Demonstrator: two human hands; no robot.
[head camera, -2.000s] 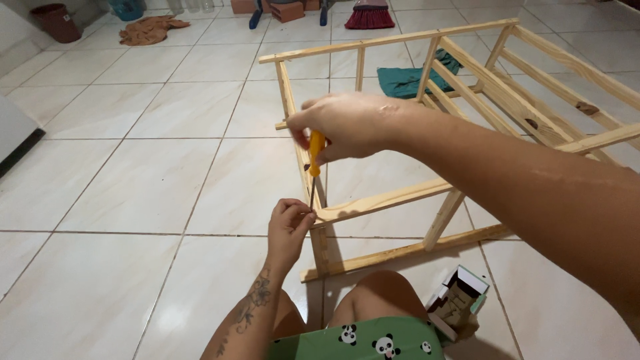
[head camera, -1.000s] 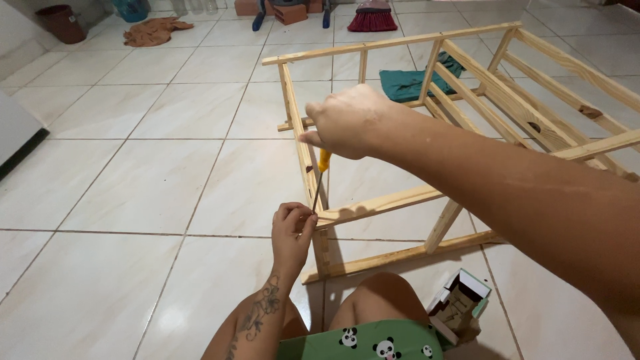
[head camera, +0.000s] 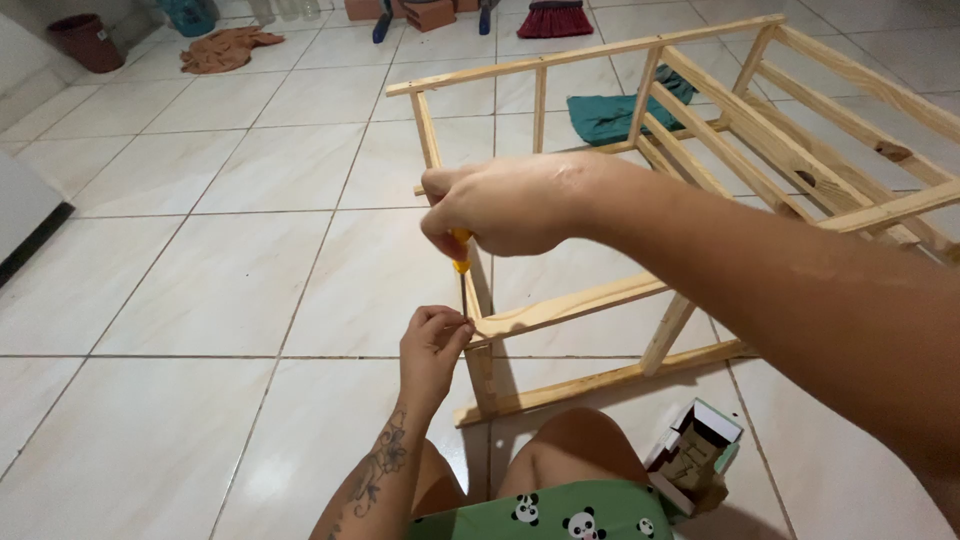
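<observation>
My right hand is closed around the yellow handle of a screwdriver, whose dark shaft points down to a corner of the wooden frame. At the shaft's tip, my left hand pinches with thumb and fingertips beside that corner; whether a screw is between them is hidden. The frame, of pale slats and rails, lies on its side on the floor. By my knee stands an open cardboard box with screws in it.
A teal cloth lies under the frame. Farther off are an orange-brown cloth, a brown bucket, bricks and a red broom head. A white object with a dark base edge stands at the left.
My right hand has shifted and turned a little on the screwdriver handle. My left hand stays at the frame's corner.
</observation>
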